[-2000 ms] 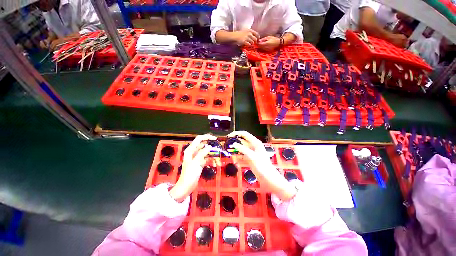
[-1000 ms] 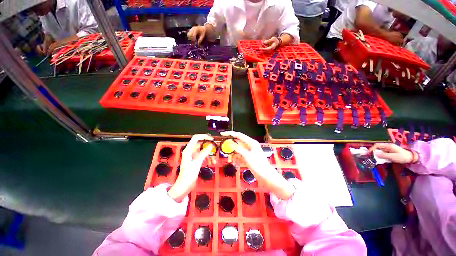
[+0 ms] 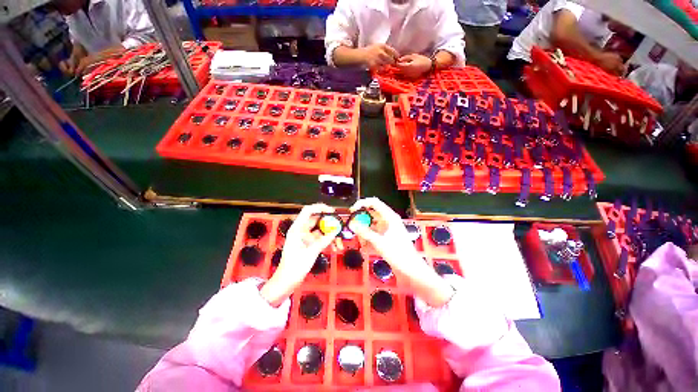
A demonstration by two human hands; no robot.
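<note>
My left hand [image 3: 304, 239] holds a round watch body [image 3: 330, 224] whose screen shows yellow and white. My right hand [image 3: 385, 232] holds a second round watch body [image 3: 360, 220] with a teal-green screen. The two bodies are side by side above the upper part of the near red-orange tray [image 3: 327, 344]. Dark round watch heads [image 3: 347, 310] sit in its square pockets; some in the lowest row look silvery. My hands and sleeves hide some pockets.
A small dark device [image 3: 337, 186] stands above the near tray. Behind are a tray of small watch heads [image 3: 264, 122] and a tray of strapped watches [image 3: 490, 142]. Right are a white sheet [image 3: 494, 268], a red parts box [image 3: 547, 264] and a pink sleeve [image 3: 666, 306].
The held screens went from dark to both yellow, and now the right one is teal-green. The neighbour's hand at the parts box has withdrawn. The person opposite has brought both hands together.
</note>
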